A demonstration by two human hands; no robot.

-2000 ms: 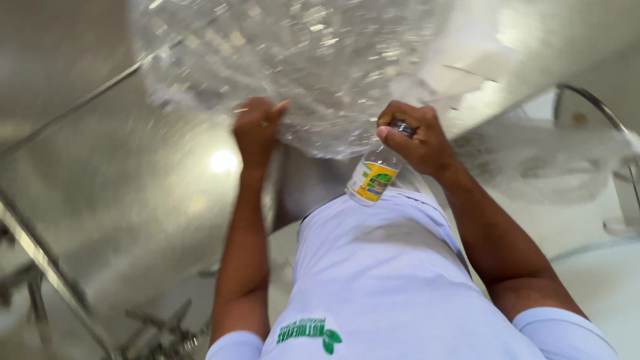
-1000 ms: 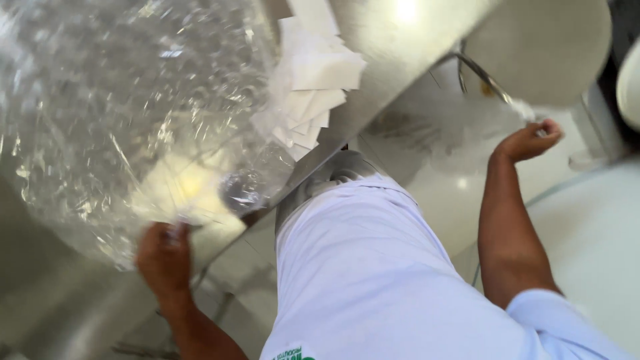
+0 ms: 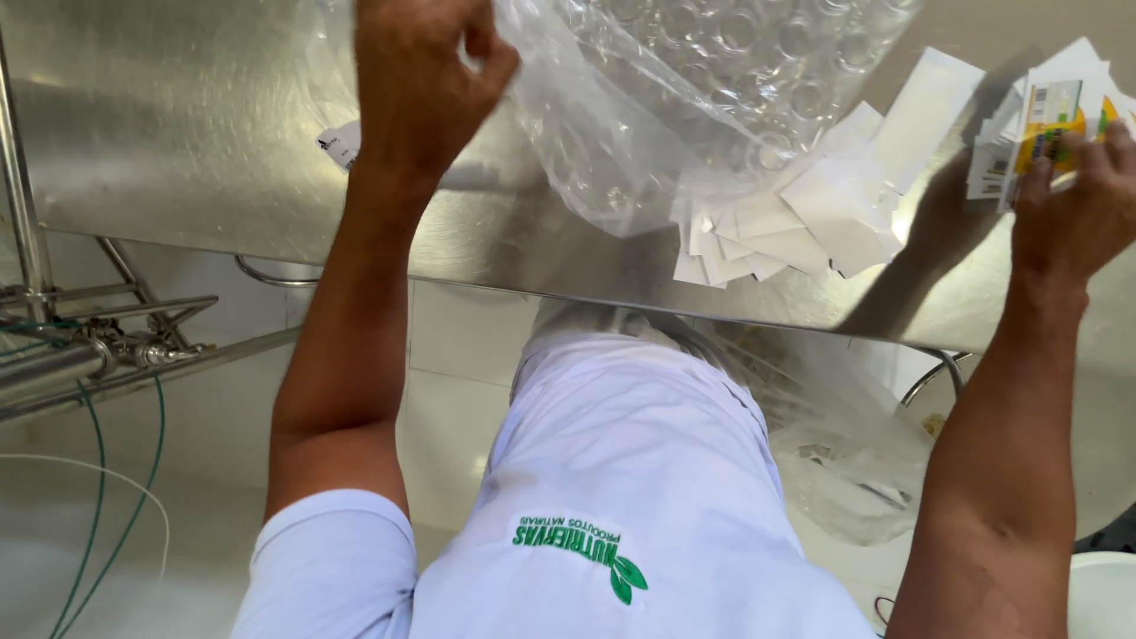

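My left hand is raised over the stainless steel table, at the top edge of the view; its fingertips are partly cut off, so whether it holds something cannot be told. Beside it lies a clear plastic bag with rows of clear bottles under the film. At the right, my right hand rests its fingers on a stack of printed labels in yellow, green and white; its grip is not clear. Between the bag and that stack are loose white paper pieces, spread in an overlapping heap.
The table's front edge runs across in front of my body. A small printed paper lies left of my left forearm. Below left stands a metal frame with thin green tubes. Another clear plastic bag hangs below the table, near a white round container.
The small bottle with a yellow label, held in my right hand two seconds ago, is no longer seen there. My right hand has moved to the printed labels. The view has turned.
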